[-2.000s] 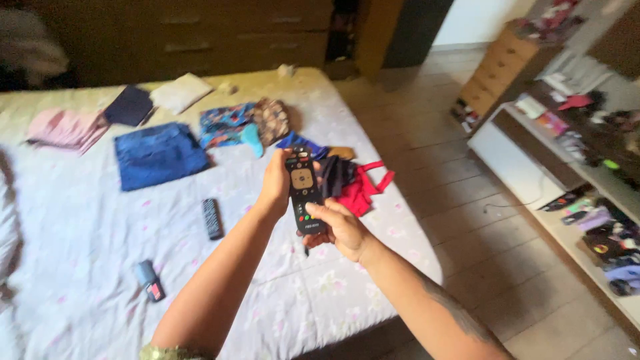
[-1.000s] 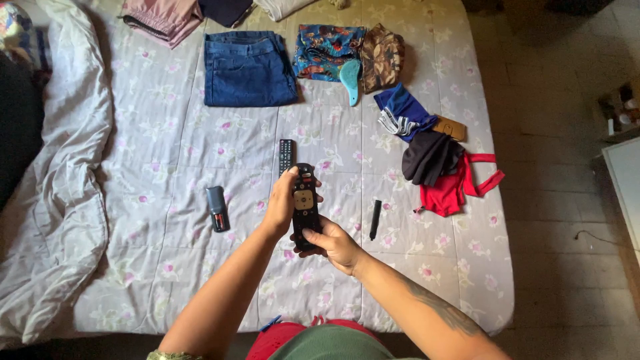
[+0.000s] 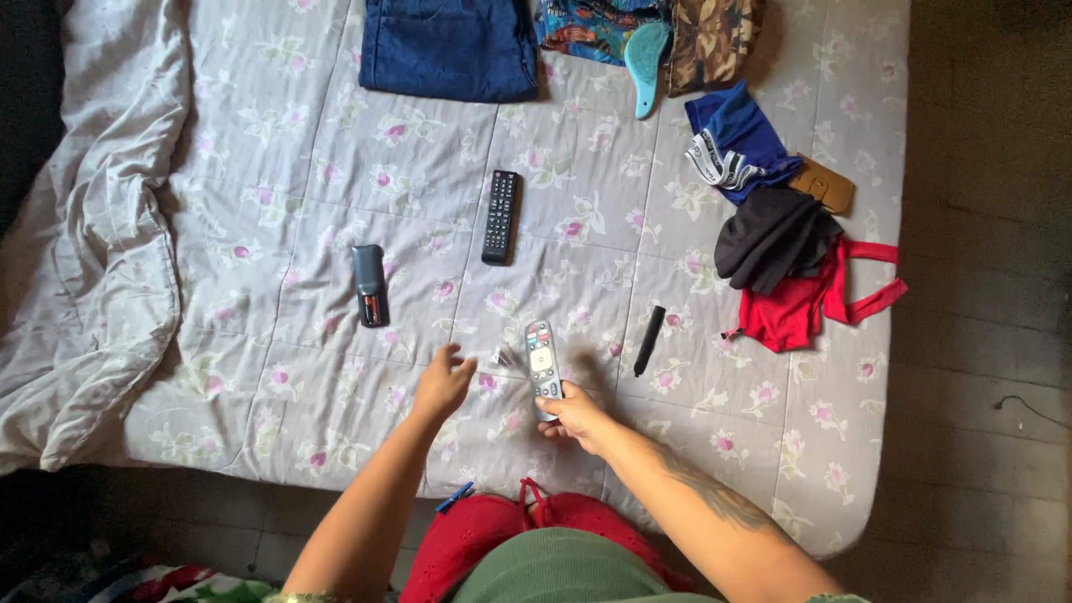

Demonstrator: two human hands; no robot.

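My right hand (image 3: 578,416) grips the lower end of a remote control (image 3: 543,360), its buttons facing up. To its left my left hand (image 3: 445,381) is off the remote, fingers apart and holding nothing. A second, black remote control (image 3: 500,218) lies on the floral bedspread (image 3: 402,193) farther up. Left of it rests a dark device (image 3: 370,285), perhaps another remote turned over, with batteries showing at its lower end. A slim black piece (image 3: 650,341), possibly a battery cover, lies right of my right hand.
Folded jeans (image 3: 448,50), patterned clothes (image 3: 712,42) and a light-blue hairbrush (image 3: 645,67) lie at the top. Blue underwear (image 3: 737,142), a tan wallet or case (image 3: 825,184), a dark cloth (image 3: 775,239) and a red garment (image 3: 787,310) line the right side. Rumpled fabric (image 3: 126,251) covers the left.
My left hand has let go of the remote and moved left of it; my right hand still holds it. The view has shifted to look more steeply down at the bed.
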